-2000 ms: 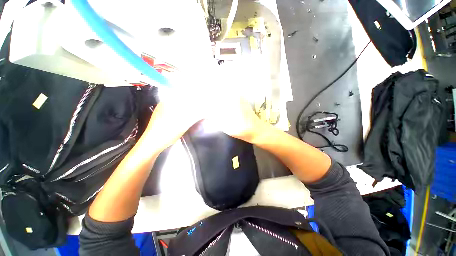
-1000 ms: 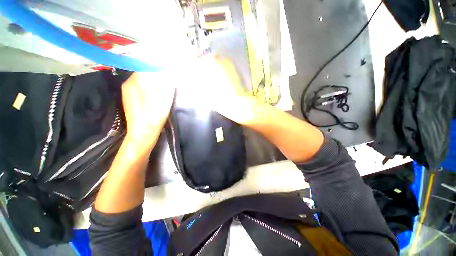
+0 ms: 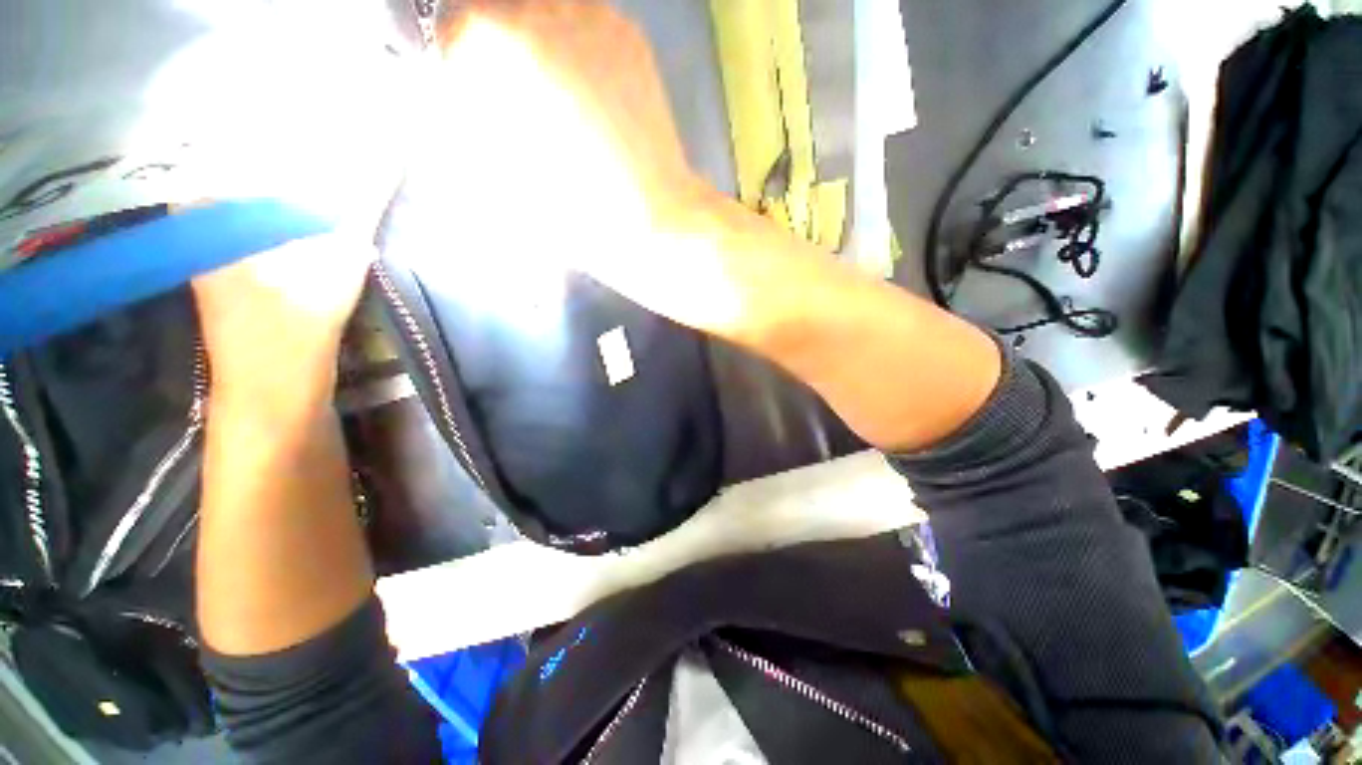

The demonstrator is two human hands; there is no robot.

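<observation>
A black rounded pouch (image 3: 598,434) with a silver zip along its left and lower edge and a small pale label lies in front of me. Its upper end runs into strong lamp glare. My left hand (image 3: 291,284) is at the pouch's upper left, partly behind the blue hose, its fingers lost in the glare. My right hand (image 3: 598,165) is over the pouch's upper right part, also washed out, so the fingertips and their grip cannot be made out. The needle area is hidden by the glare.
A blue hose (image 3: 165,266) crosses the upper left. Black zippered panels (image 3: 112,404) lie at left, with a round black piece (image 3: 105,680) below. Yellow-edged metal (image 3: 762,112) is beyond my right hand. Snips with black cord (image 3: 1046,224) lie on the grey board. Black fabric (image 3: 1285,254) is at right.
The view has moved closer and shifted right, so the side items sit differently. The pouch now lies more slanted, with more of its left zip showing. Both hands remain at its upper end.
</observation>
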